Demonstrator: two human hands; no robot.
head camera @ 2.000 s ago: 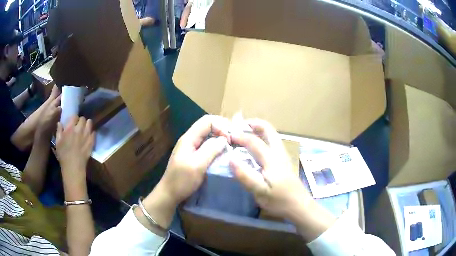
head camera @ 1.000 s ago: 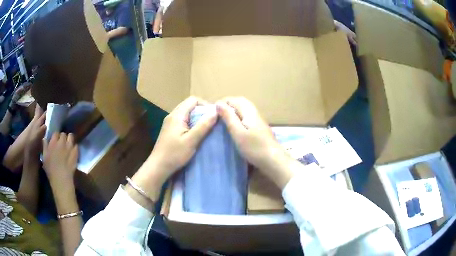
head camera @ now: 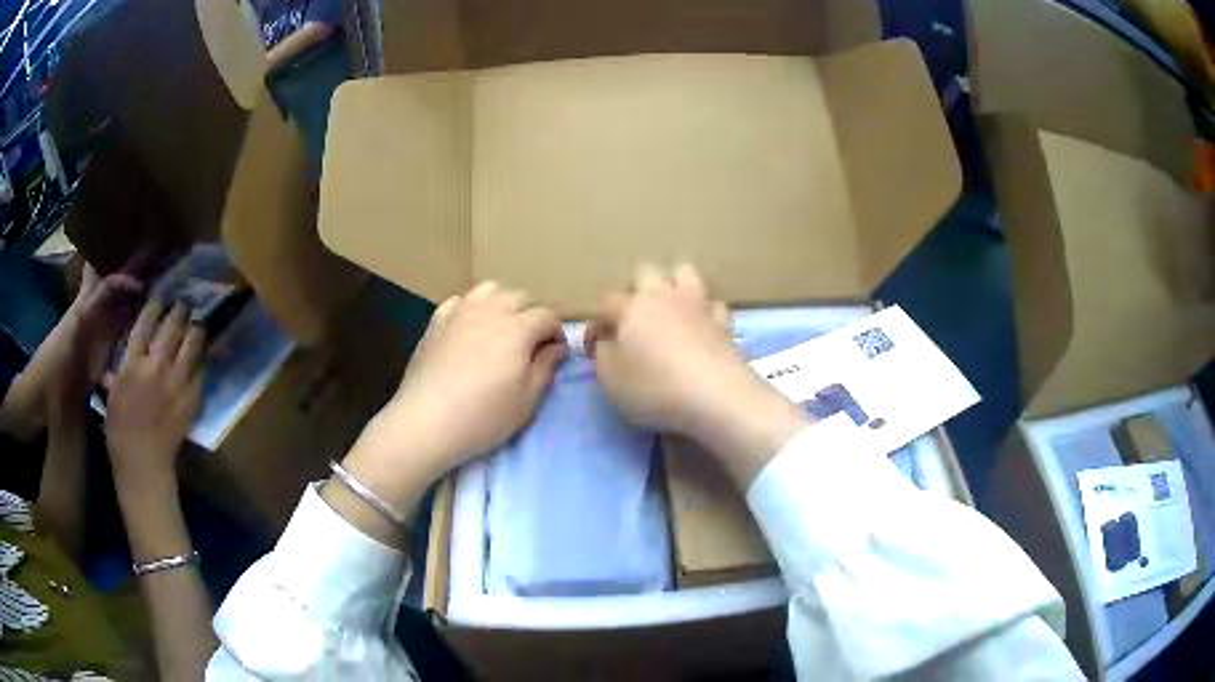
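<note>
A wrapped unit (head camera: 580,493) in a thin bluish-white bag lies in the left part of an open brown carton (head camera: 653,187) with a thick white foam rim (head camera: 613,606). My left hand (head camera: 486,360) is on the far left end of the wrapped unit, fingers bent down at the wrap. My right hand (head camera: 666,346) is on the far right end of it, fingers curled at the wrap. The fingertips are partly hidden. A brown accessory box (head camera: 720,526) lies right of the unit. A white leaflet (head camera: 886,380) lies tilted over the carton's right part.
At right stands another open carton (head camera: 1133,267) holding a leaflet (head camera: 1137,533). At left, another person's hands (head camera: 157,380) work in a neighbouring open carton (head camera: 273,227). The large carton lid stands up behind my hands. Another person's arm shows at the far upper left.
The wrapped unit has gone from raised and tilted to lying in the carton. My hands have moved down and spread slightly apart at its far end. The neighbour's hands have lowered into their carton.
</note>
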